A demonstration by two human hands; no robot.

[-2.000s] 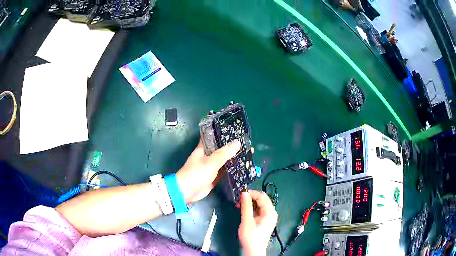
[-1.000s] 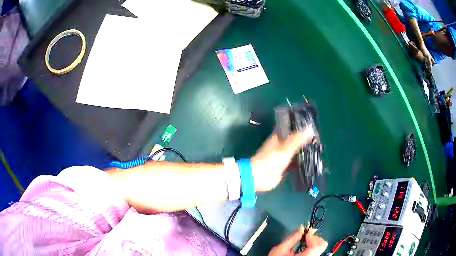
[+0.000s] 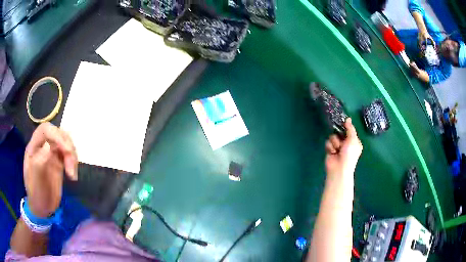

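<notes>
My right hand (image 3: 343, 151) holds a dark mottled camera unit (image 3: 328, 106) by its near end, above the green mat at centre right. My left hand (image 3: 48, 169) is at the far left by the paper sheets, fingers loosely bent, holding nothing visible; its wrist wears a blue band. A small dark square, perhaps a memory card (image 3: 235, 170), lies on the mat. A white and light blue printed card (image 3: 220, 122) lies beyond it. Two black cable ends (image 3: 196, 241) lie loose near the front edge.
White paper sheets (image 3: 108, 117) and a tape roll (image 3: 44, 100) lie in the black tray (image 3: 97, 184). Closed units (image 3: 209, 35) are at the back; others (image 3: 376, 116) are along the right. A power supply (image 3: 398, 240) stands lower right. Another person (image 3: 432, 56) is upper right.
My left hand has let go of the unit and moved far left. My right hand has let go of the cable, moved up and now holds a unit. The view has shifted.
</notes>
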